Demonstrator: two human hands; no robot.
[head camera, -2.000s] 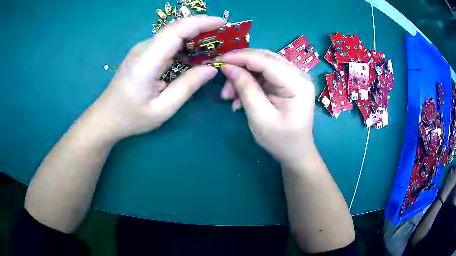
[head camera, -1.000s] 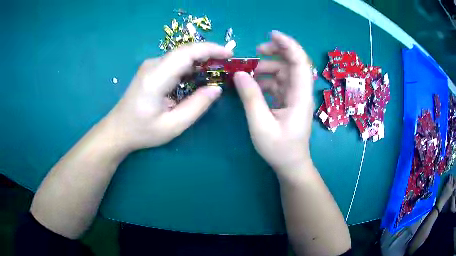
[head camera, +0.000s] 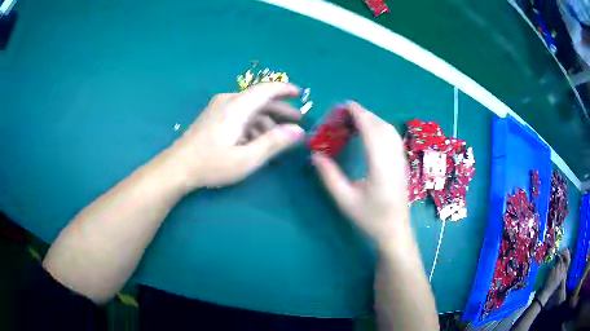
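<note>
My right hand (head camera: 372, 171) holds a red circuit board (head camera: 332, 134) between thumb and fingers, over the middle of the green bench. The board is tilted and blurred, so its small parts cannot be made out. My left hand (head camera: 242, 132) is just left of the board, apart from it, with thumb and fingers spread and nothing seen in it. A pile of loose yellow-and-silver components (head camera: 264, 78) lies beyond my left hand, which partly hides it. A stack of red boards (head camera: 435, 165) lies to the right of my right hand, some with whitish faces.
A blue tray (head camera: 497, 168) full of red boards stands at the right. A white edge strip (head camera: 388, 44) separates the bench from a darker green surface with a red board (head camera: 376, 7). Another person's hand (head camera: 555, 275) is at the lower right. A dark object is at the upper left edge.
My left hand has let go of the board, which is now in my right hand alone. The view has shifted, showing more of the far strip and the tray.
</note>
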